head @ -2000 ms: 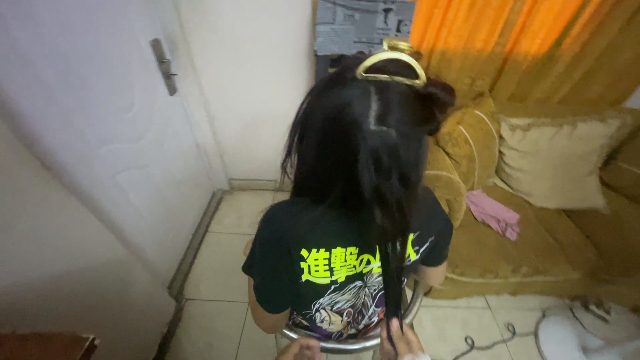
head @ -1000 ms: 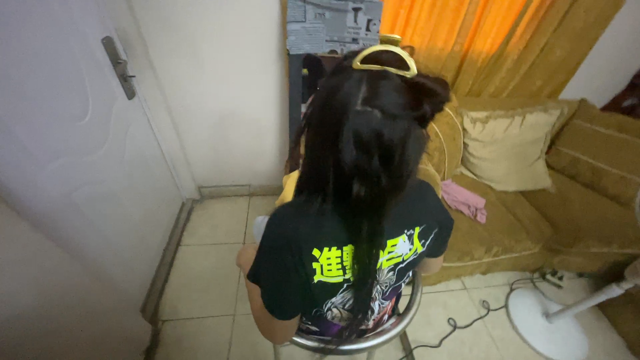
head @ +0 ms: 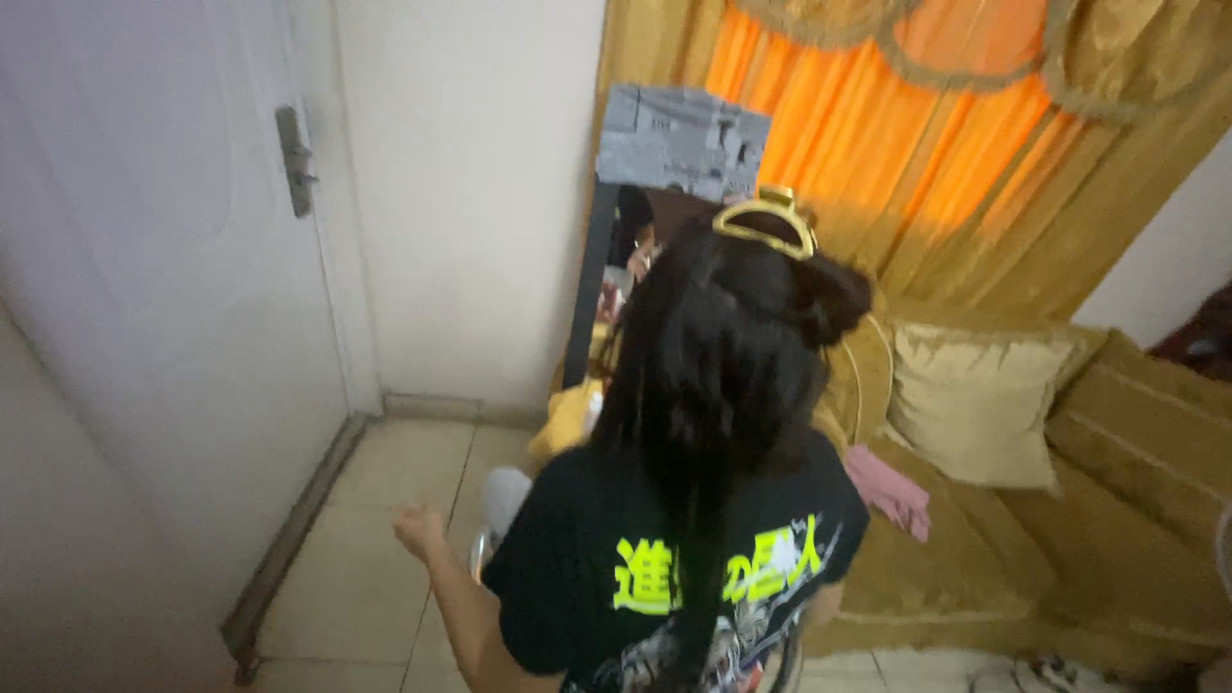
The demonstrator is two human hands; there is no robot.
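Neither of my hands shows in the head view. In front of me a person sits with their back to me, in a black T-shirt with bright yellow-green printed characters. Long dark hair hangs loose down the middle of the back, over part of the print. On top of the head a gold claw clip holds up a section of hair, with a bundle bulging out on the right. The seated person's left forearm is bent, and that hand is raised out to the left. The image is slightly blurred.
A white door with a metal handle stands at left. Ahead is a dark-framed mirror, partly covered at its top. A brown sofa at right bears a cream cushion and a pink cloth.
Two seconds ago my hands were at the bottom edge by the hair ends; now they are out of view. The seated person's left hand has moved outward to the left. The view has shifted.
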